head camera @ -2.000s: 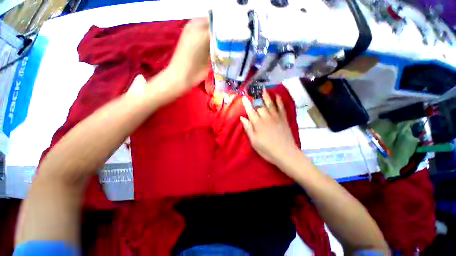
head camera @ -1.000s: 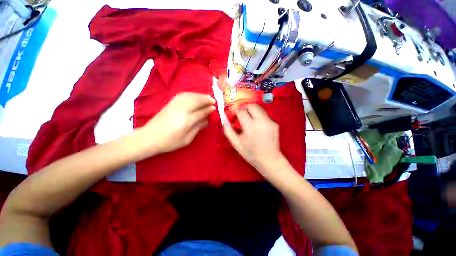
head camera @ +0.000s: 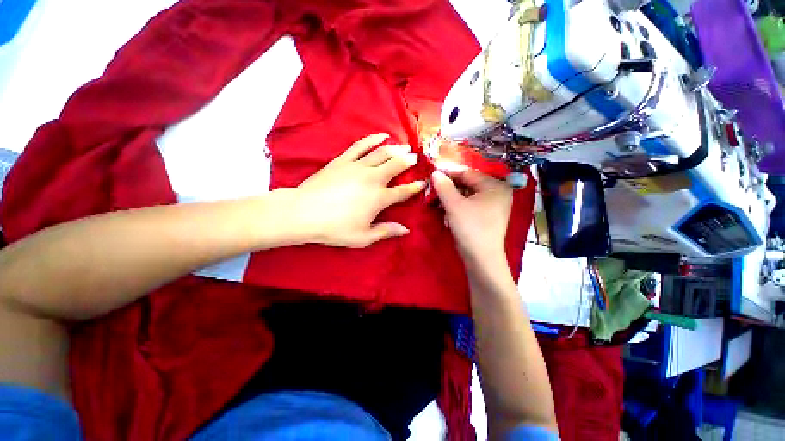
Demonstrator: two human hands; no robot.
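Note:
A bright red garment (head camera: 344,267) lies on the white machine table and hangs over its front edge. A long red sleeve (head camera: 103,164) lies at its left. My left hand (head camera: 353,194) lies on the garment with its fingers spread, just left of the needle area. My right hand (head camera: 478,211) pinches the red cloth beside the presser foot, thumb and index finger together. The white and blue sewing machine head (head camera: 568,77) stands at the upper right, its lamp glowing over the seam. The needle itself is hidden by glare and fingers.
A black phone-like box (head camera: 575,209) stands right of the needle area. A green cloth (head camera: 618,301) and a green-handled tool (head camera: 671,319) lie at the right table edge. More red cloth (head camera: 590,379) hangs below at right. Purple cloth (head camera: 742,69) is at the upper right.
The view has shifted and tilted. The white strip seen between my hands is no longer visible. My left hand has gone from pinching near it to lying spread on the cloth. My right hand is closer to the needle.

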